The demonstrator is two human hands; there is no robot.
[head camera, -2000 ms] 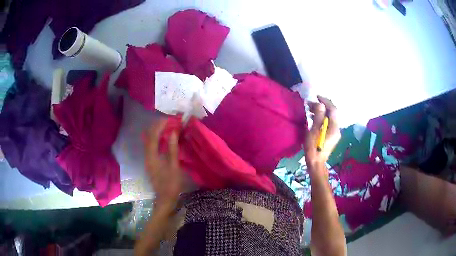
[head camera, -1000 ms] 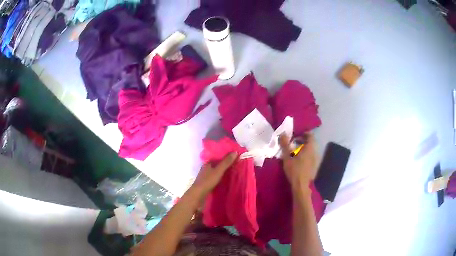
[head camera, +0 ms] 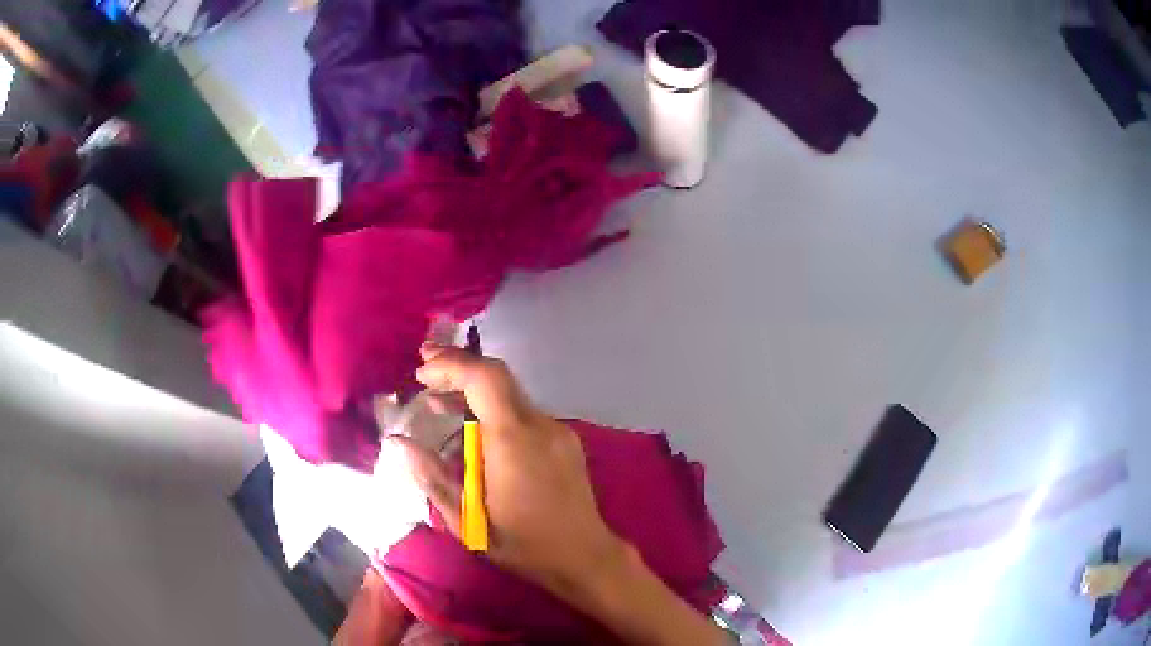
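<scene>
My right hand (head camera: 524, 473) is at the lower centre with a marker pen (head camera: 475, 486), yellow barrel and black tip, held in it. Its fingertips are at the gathered part of a magenta cloth bundle (head camera: 335, 316), which spreads up and left. White paper (head camera: 335, 499) hangs at the bundle, partly washed out by glare. More magenta cloth (head camera: 637, 486) lies under and beside my right wrist. My left hand (head camera: 372, 615) is mostly hidden under the cloth at the bottom edge; its fingers do not show clearly.
A white flask (head camera: 679, 120) stands at the back beside dark purple cloth (head camera: 770, 51). A purple heap (head camera: 404, 82) and cream strip (head camera: 537, 78) lie left of it. A phone (head camera: 881, 480), a translucent strip (head camera: 985, 517) and a small tan block (head camera: 973, 251) lie right.
The view has swung, shifting table items right. The magenta bundle and white paper are now lifted to the left of my right hand. My left hand has gone mostly under cloth.
</scene>
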